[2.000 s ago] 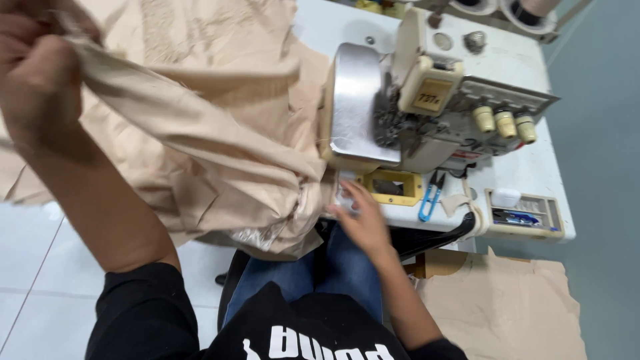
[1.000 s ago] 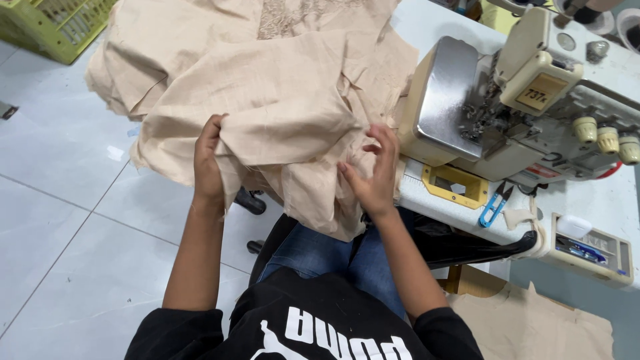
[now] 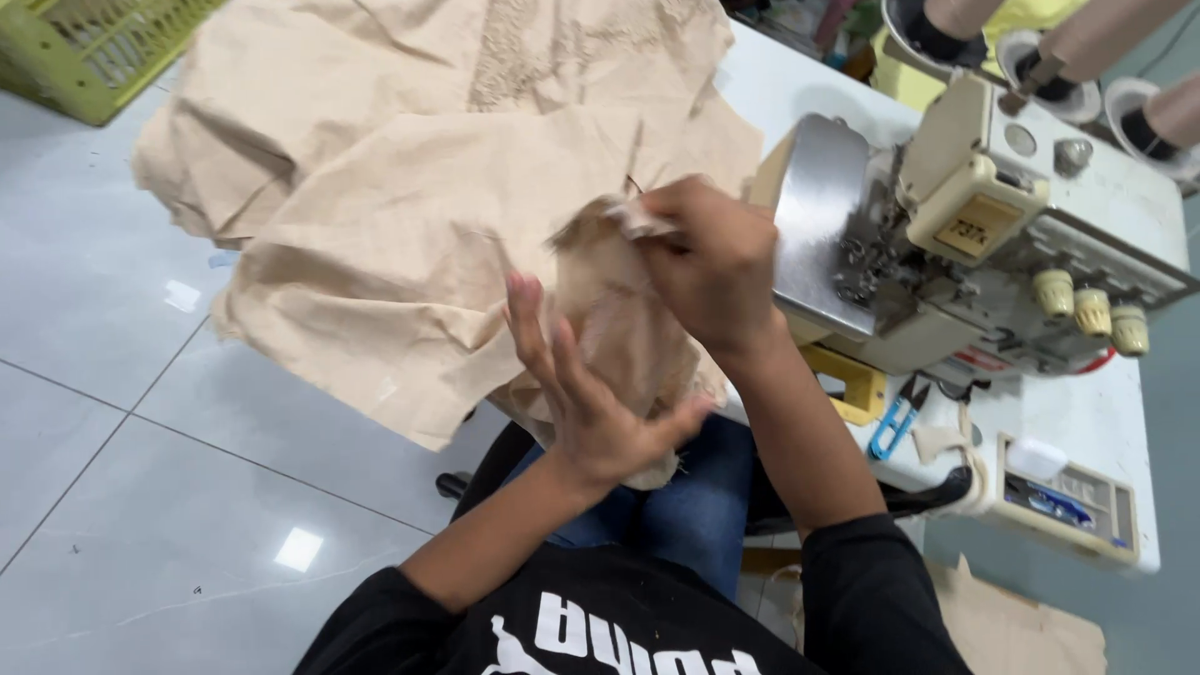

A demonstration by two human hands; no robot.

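Note:
Beige fabric [image 3: 403, 216] with a textured, embroidered-looking area spreads over the table edge and hangs toward my lap. My right hand [image 3: 703, 262] is closed on a gathered edge of it, lifting that part beside the sewing machine. My left hand [image 3: 600, 403] is blurred, its fingers spread in front of the hanging cloth; whether it touches the cloth I cannot tell. An overlock sewing machine [image 3: 1022, 206] stands right of my right hand, its rounded metal cover [image 3: 820, 225] nearest to that hand.
Blue thread snips [image 3: 898, 418] lie on the white table [image 3: 1078, 403] by a yellow frame [image 3: 867, 398]. A small parts tray [image 3: 1116, 525] sits at the table's edge. Thread cones [image 3: 1087, 37] stand behind the machine. A green plastic crate [image 3: 94, 103] is on the floor, and cut beige cloth [image 3: 1022, 619] lies lower right.
Since one second ago, my left hand has left the fabric's left part and moved right, its fingers now spread. My right hand has closed on a gathered edge.

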